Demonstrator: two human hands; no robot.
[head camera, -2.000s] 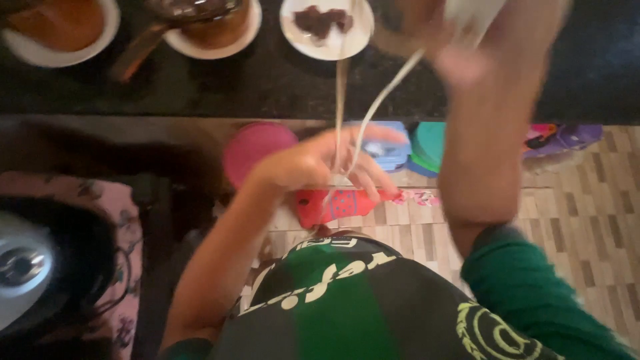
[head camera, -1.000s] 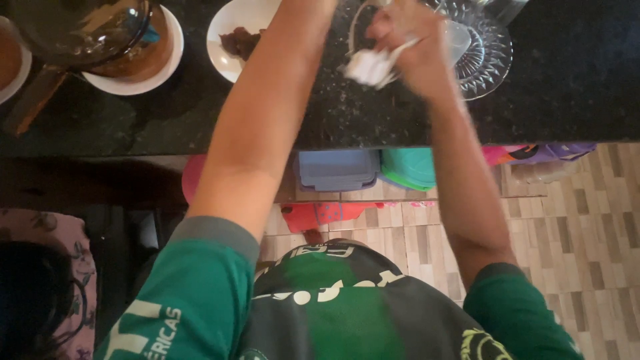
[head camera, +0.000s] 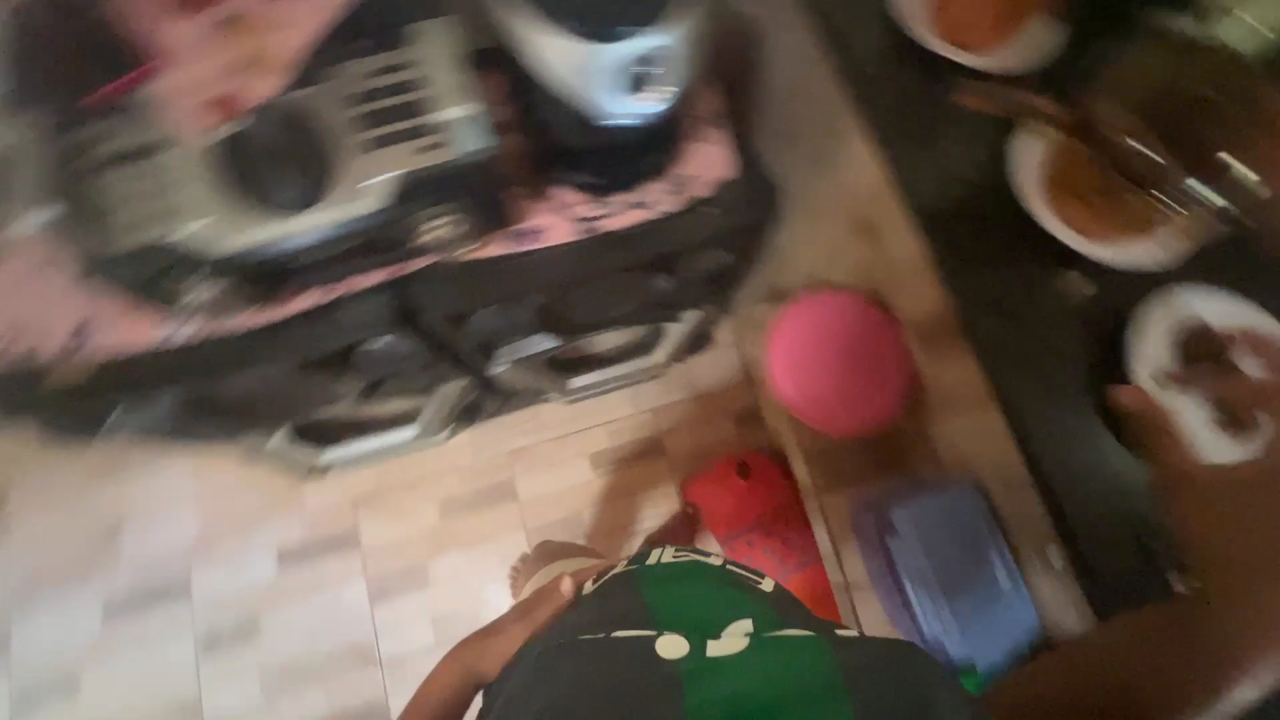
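My left hand (head camera: 552, 602) hangs low beside the front of my green and dark shirt; it is small and partly hidden by the shirt, with no object visible in it. At the right edge, my right hand (head camera: 1165, 430) is blurred and lies over or beside the rim of a white plate (head camera: 1150, 345) holding dark red-brown food. Whether its fingers touch the plate or grip anything cannot be told. Above that plate stands a white bowl (head camera: 1030, 200) of orange-brown food, with a glass lid or pan and its dark handle (head camera: 1015, 105) partly over it.
Another bowl (head camera: 925, 35) sits at the top of the dark counter (head camera: 1000, 380). Below the counter are a pink round container (head camera: 840, 362) and a blue plastic box (head camera: 960, 580). A red patterned cloth (head camera: 765, 520) lies on the floor. Appliances stand on a pink cloth (head camera: 700, 160) at left.
The view has swung strongly to the left. My left hand has come down from the counter to my side. The white stringy thing earlier in my hands is out of sight.
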